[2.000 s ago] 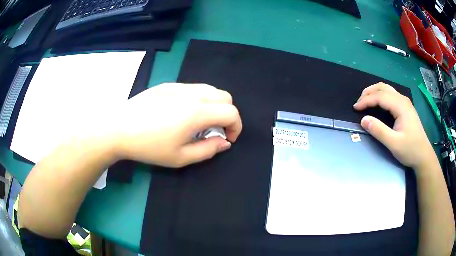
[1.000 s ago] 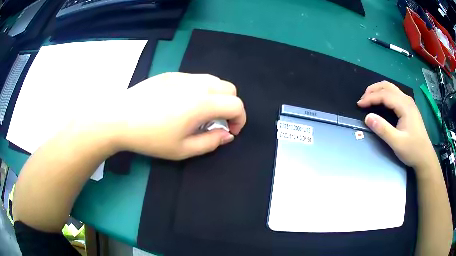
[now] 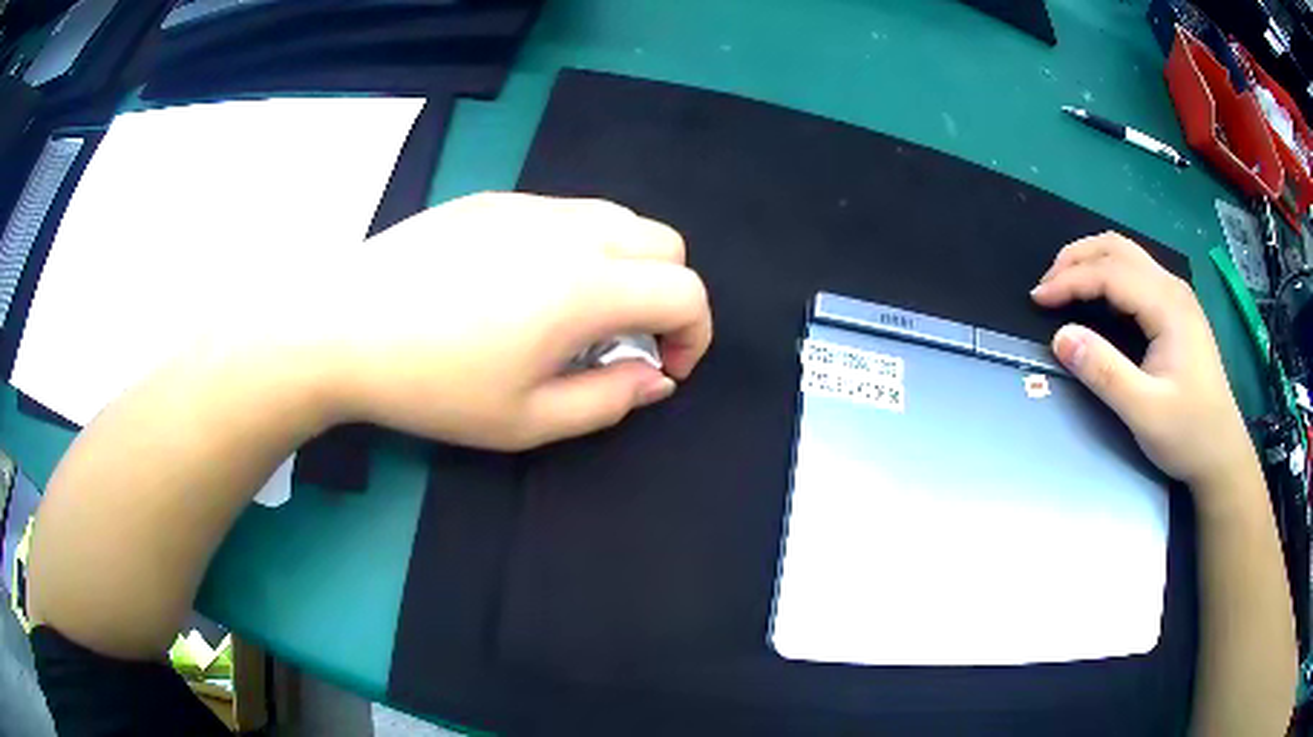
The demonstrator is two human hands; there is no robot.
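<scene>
A closed silver-grey laptop [image 3: 972, 511] lies on a black foam pad [image 3: 634, 576], its darker hinge strip at the far edge. A barcode label [image 3: 854, 376] is near its far left corner, and a small white sticker with a red-orange mark [image 3: 1037, 386] is near the hinge. My right hand [image 3: 1138, 353] rests at the laptop's far right corner, thumb on the hinge strip, fingers curled and apart. My left hand [image 3: 547, 324] is a loose fist over the pad, left of the laptop, closed on a small crumpled white wiping cloth [image 3: 628, 351], mostly hidden.
A large white paper [image 3: 216, 216] lies at the left, partly behind my left arm. A pen [image 3: 1126, 136] lies on the green mat [image 3: 864, 87] at the far right. Red parts bins [image 3: 1221, 118], a green strip [image 3: 1241, 300] and cords line the right edge.
The view has shifted slightly, so the paper and far items sit higher in the picture. Both hands keep nearly the same pose, and the laptop stays on the pad.
</scene>
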